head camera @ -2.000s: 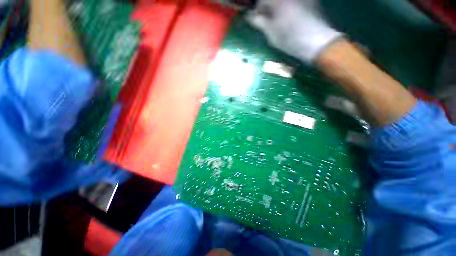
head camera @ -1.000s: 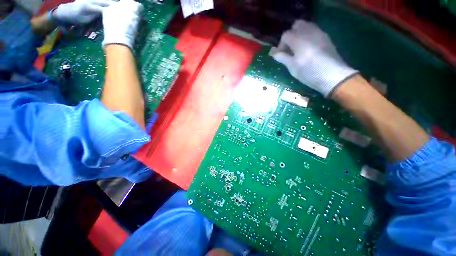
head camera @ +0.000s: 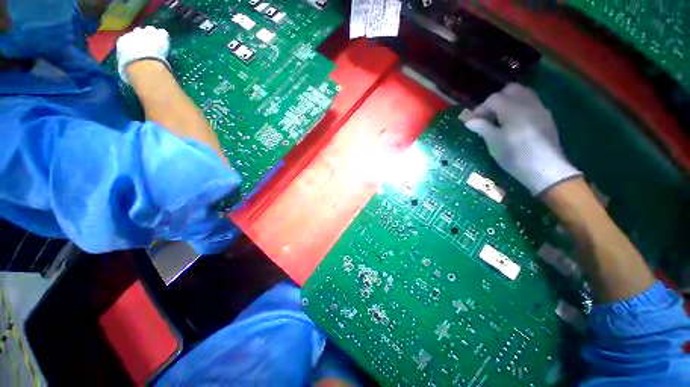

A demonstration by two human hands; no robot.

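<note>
A large green circuit board (head camera: 424,302) lies in front of me, a bright glare on its rear left. Two flat off-white parts (head camera: 499,261) lie on its middle, one behind the other. Another row of off-white parts (head camera: 557,258) lies in shadow further right, partly behind my forearm. My gloved right hand (head camera: 522,140) is at the board's rear corner, thumb and fingers together at a small pale part (head camera: 464,116); the fingertips partly hide it. My left hand is out of the picture.
Red mat (head camera: 340,181) lies left of the board. Beyond it is a neighbour's green board (head camera: 242,98) with a person's gloved hand (head camera: 144,47) and blue sleeve. A white label (head camera: 374,17) and black objects (head camera: 469,53) are behind. An upper board (head camera: 643,26) is at top right.
The view has shifted, so everything sits further right and lower. My right hand stays at the board's rear corner. One neighbour's hand has moved left; the other has left the picture.
</note>
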